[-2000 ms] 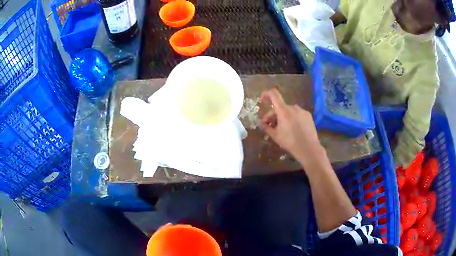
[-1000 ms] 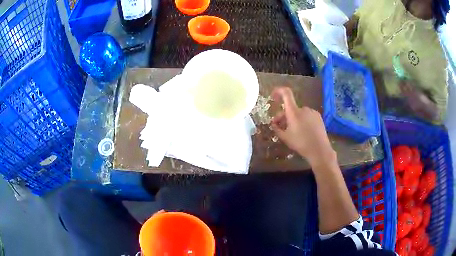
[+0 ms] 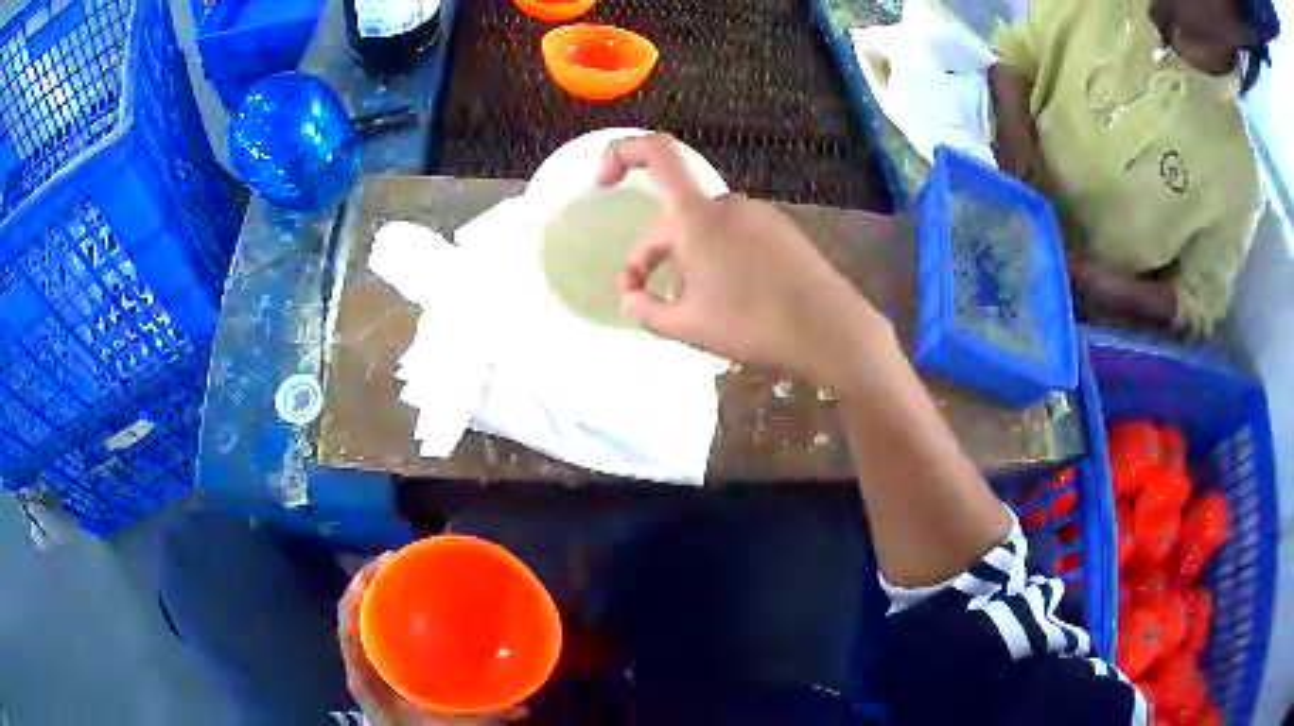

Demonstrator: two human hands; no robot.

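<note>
My left hand (image 3: 361, 655) holds an orange half shell (image 3: 457, 624) low over my lap, its open side facing up. My fingers show along the shell's left and lower edge. My right hand (image 3: 710, 255) is over the white bowl (image 3: 556, 182) with pale cloudy liquid, thumb and fingertips curled close together. Whether a small clear piece is between them cannot be told. The bowl sits on a crumpled white cloth (image 3: 596, 411) on the brown board (image 3: 366, 411). A few small clear bits lie on the board below my right wrist.
A blue parts tray (image 3: 930, 284) stands at the board's right end. Blue crates (image 3: 1249, 468) of orange shells are at right. Orange shells (image 3: 599, 60) lie on the conveyor belt (image 3: 738, 85). A dark bottle, a blue ball-shaped object (image 3: 294, 139) and stacked blue crates are left. A person sits at right.
My right hand has moved left from the clear bits on the board to over the bowl. My left hand has raised the shell further into view. The co-worker's arm has moved.
</note>
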